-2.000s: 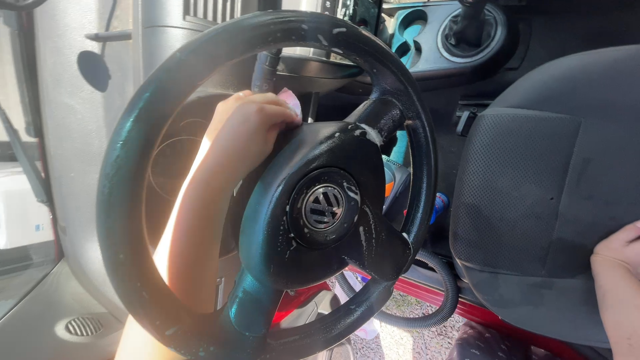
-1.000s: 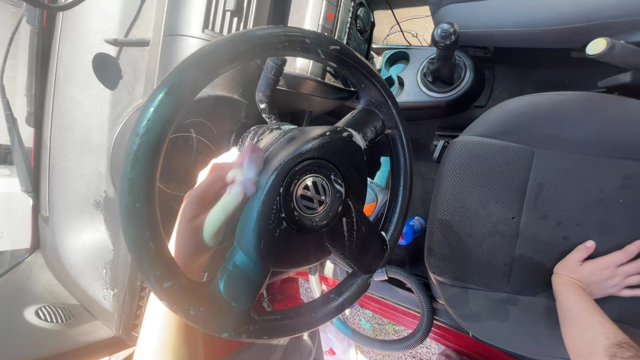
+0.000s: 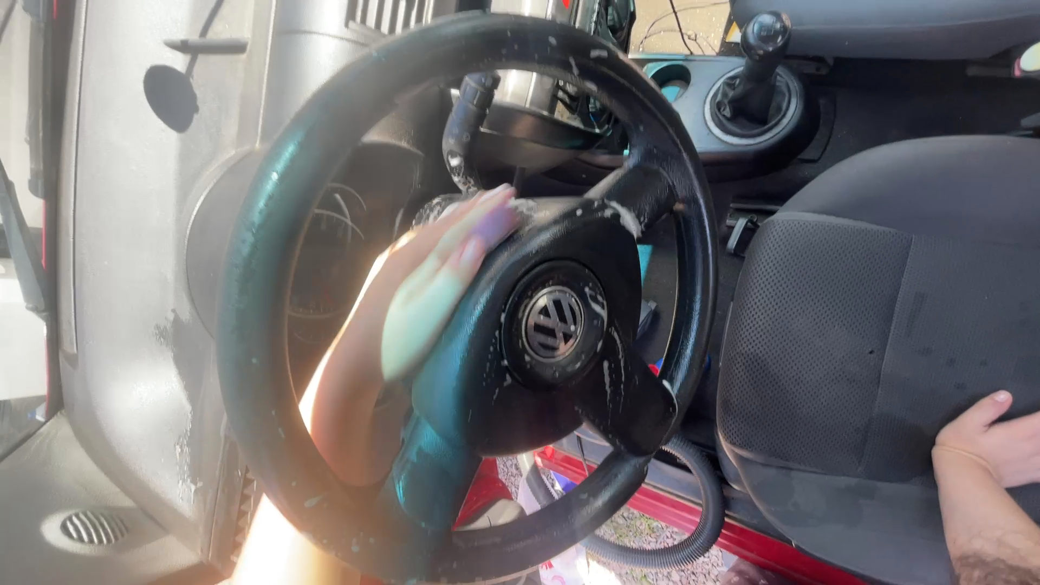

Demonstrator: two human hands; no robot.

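Observation:
My left hand (image 3: 435,280) reaches from the lower left through the rim of the black steering wheel (image 3: 264,236). It lies blurred behind the hub beside the steering column cover, its fingers pressed around a small pinkish-purple thing (image 3: 494,223), perhaps a cloth. White foam spots the column cover (image 3: 536,210), the wheel and the control stalk (image 3: 465,130) just above my fingertips. The hub bears a Volkswagen badge (image 3: 555,323). At the right edge my right hand (image 3: 987,439) rests on the dark fabric seat (image 3: 821,341), thumb apart, its fingertips cut off by the frame.
The grey dashboard (image 3: 126,325) runs down the left, with whitish streaks near its lower part. A gear lever (image 3: 764,41) and cup holder (image 3: 670,77) stand at the top. Below the wheel are a black corrugated hose (image 3: 707,520), the red door sill (image 3: 751,548) and gravel.
My left hand has moved from beside the stalk down along the column cover, then back toward the stalk. My right hand stays on the seat. The view has shifted.

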